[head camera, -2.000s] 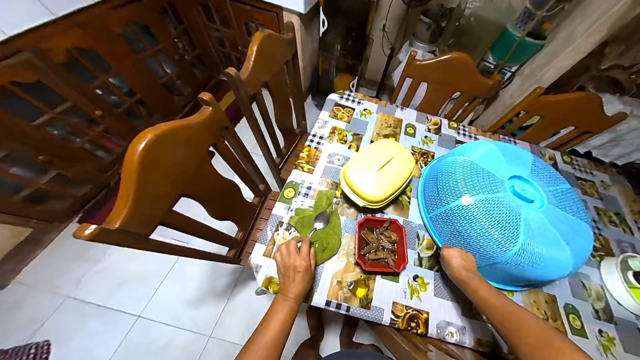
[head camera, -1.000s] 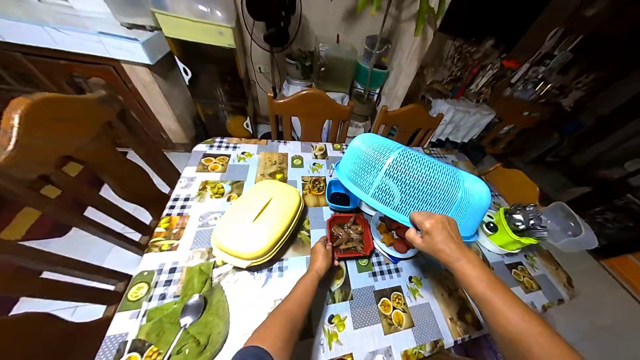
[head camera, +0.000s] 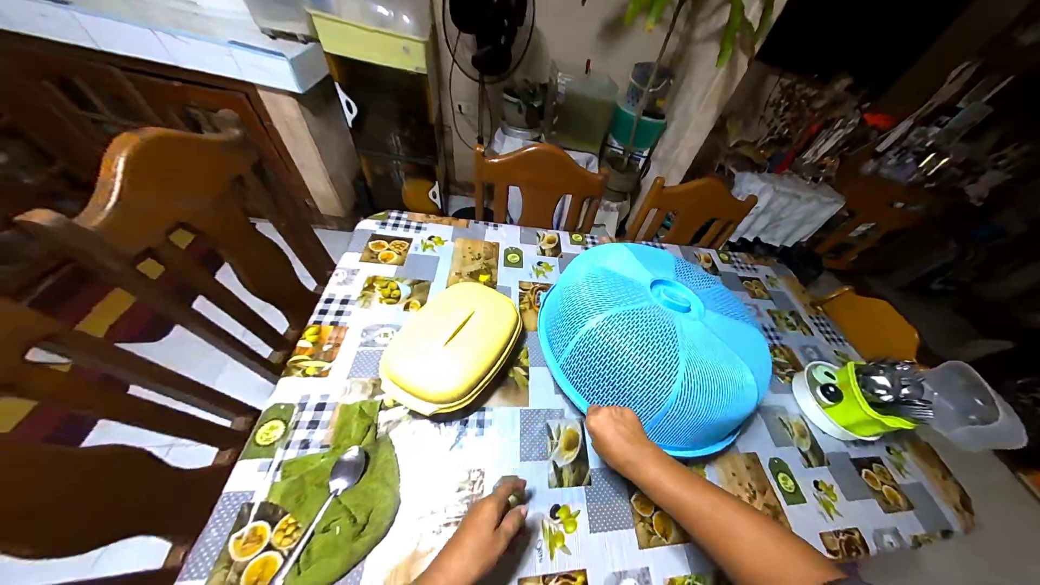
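My right hand (head camera: 619, 437) grips the near rim of a blue plastic mesh food cover (head camera: 658, 349), which sits dome up on the patterned tablecloth. What lies beneath the cover cannot be made out. Nothing is in my left hand (head camera: 485, 528), which is low over the cloth near the table's front, fingers apart. Left of the cover is a yellow lidded container (head camera: 452, 348). A green cloth (head camera: 357, 496) lies at the table's left, with a metal spoon (head camera: 348, 470) resting on it.
At the right stand a green cutlery holder (head camera: 873, 398) with spoons and forks and a clear plastic container (head camera: 975, 406). Wooden chairs line the left side (head camera: 175, 195) and far side (head camera: 540, 183) of the table. A fan (head camera: 487, 41) stands behind.
The blue cover, tilted up a second ago, has come down onto the table. The red dish of brown food my left hand touched is out of sight, and that hand has moved back from the cover.
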